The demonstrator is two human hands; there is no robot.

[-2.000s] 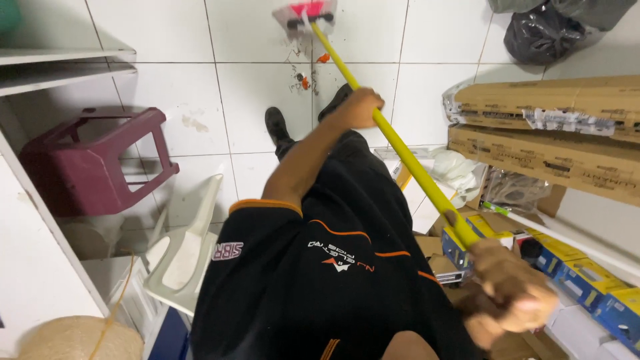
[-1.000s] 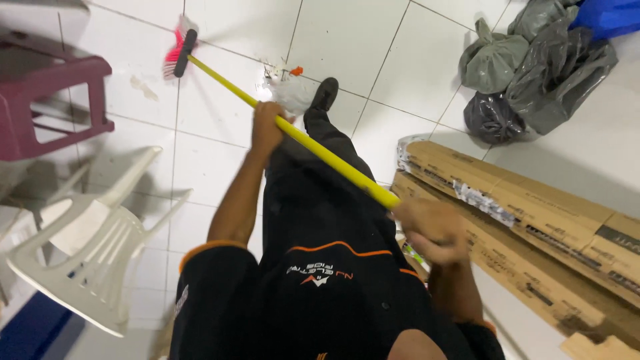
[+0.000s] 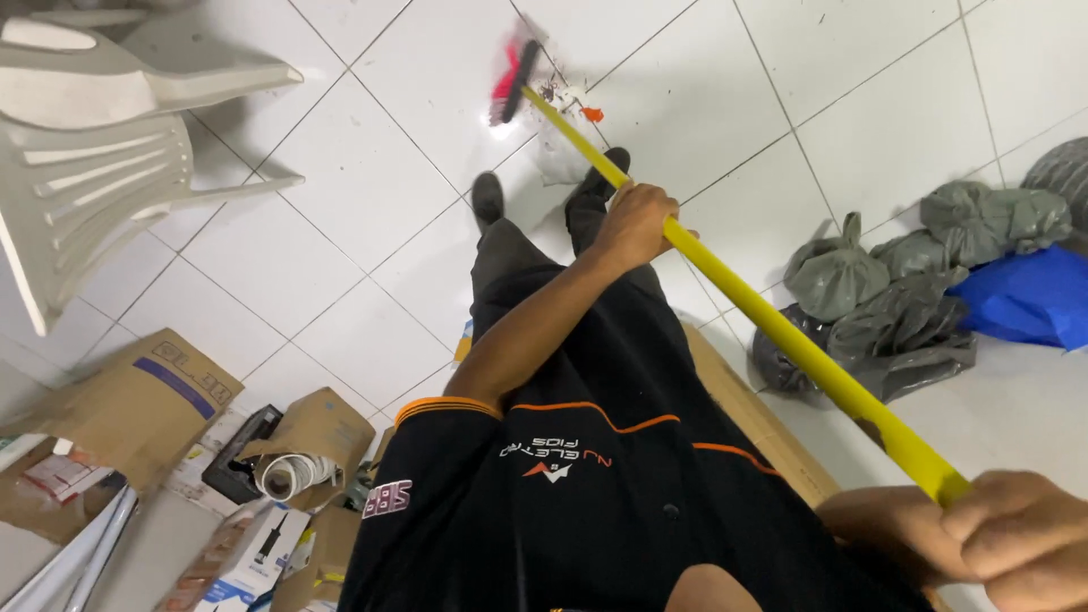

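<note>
A broom with a yellow handle (image 3: pixel 756 327) runs diagonally from upper left to lower right. My left hand (image 3: pixel 639 223) is closed around the handle's middle, and my right hand (image 3: pixel 1016 531) grips its top end at the lower right. The broom head (image 3: pixel 519 81), with a black block and blurred pink-red bristles, meets the white tiled floor beyond my shoes. Just right of it lies a small pile of dark debris (image 3: pixel 552 89) with an orange scrap (image 3: pixel 592 114). A translucent plastic piece (image 3: pixel 563 155) lies near my shoe, partly behind the handle.
A white plastic chair (image 3: pixel 102 170) stands at the upper left. Open cardboard boxes (image 3: pixel 161 399) and a roll of white material (image 3: pixel 289 476) are at the lower left. Tied grey and black bags (image 3: pixel 837 276) sit at the right beside a blue bag (image 3: pixel 1033 293). Long cardboard (image 3: pixel 748 408) lies beside my legs.
The broom head was left of the debris, apart from it, one second ago; now it is right beside the pile. Both hands have kept hold of the handle. The view has turned noticeably.
</note>
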